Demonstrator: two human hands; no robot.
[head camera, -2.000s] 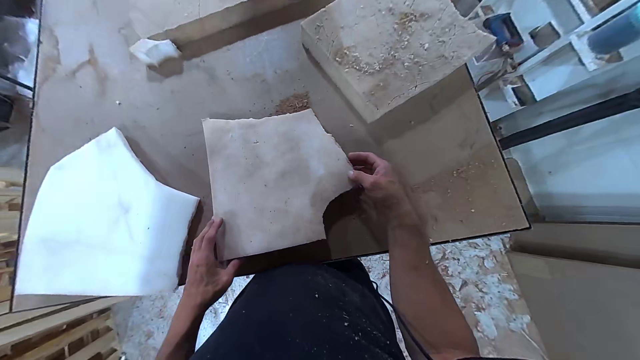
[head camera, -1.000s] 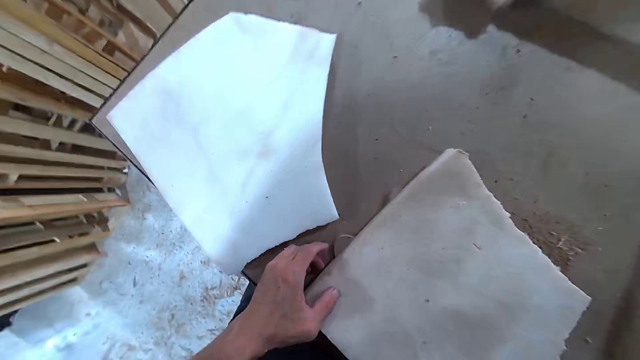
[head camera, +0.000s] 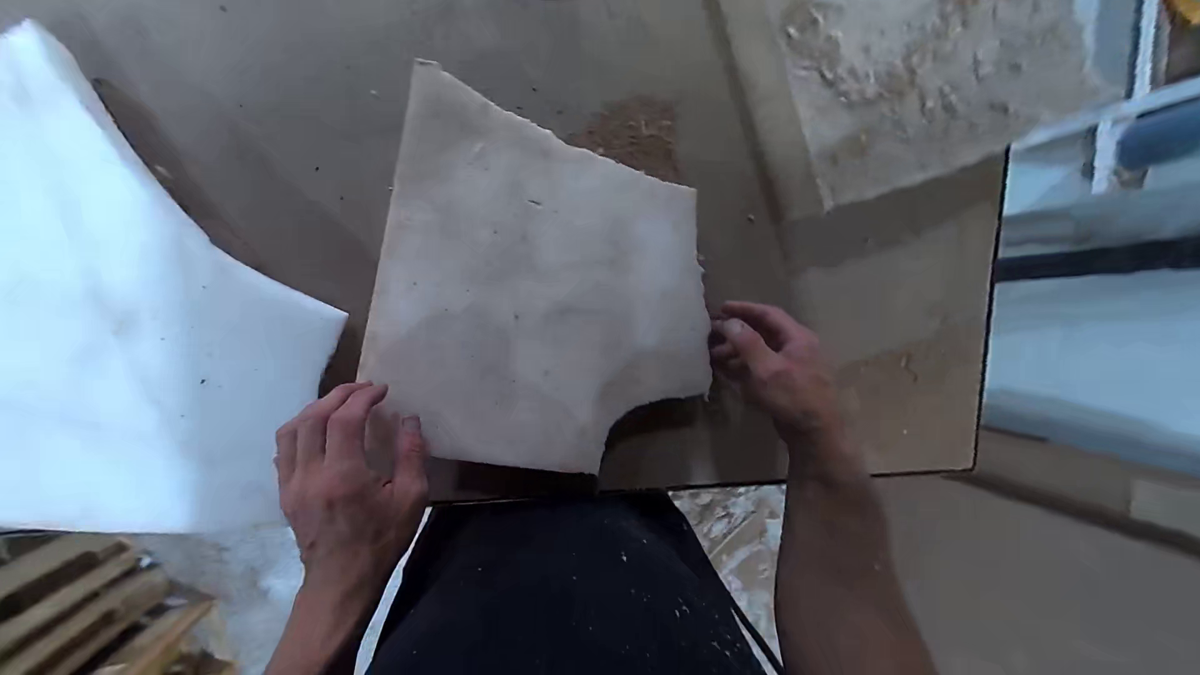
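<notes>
A flat-faced foam block (head camera: 534, 281) with a curved notch at its lower right lies before me on a brown board-topped table (head camera: 900, 394). My left hand (head camera: 352, 469) rests at its lower left corner, thumb and fingers apart. At its right edge my right hand (head camera: 773, 366) has its fingertips curled by the side; whether they grip the foam is hidden. A larger white foam piece (head camera: 122, 319) with a concave side lies to the left, its near corner close to my left hand.
Another foam block (head camera: 928, 84), strewn with crumbs, sits at the upper right. Brown crumbs (head camera: 633, 136) lie behind the middle piece. Wooden slats (head camera: 84, 609) stand at the lower left, below the table edge. Shelving (head camera: 1106, 178) is beyond the right edge.
The view has swung left and back. My right hand, out of sight one second ago, is at the middle foam block's right edge. That block has turned relative to the white piece.
</notes>
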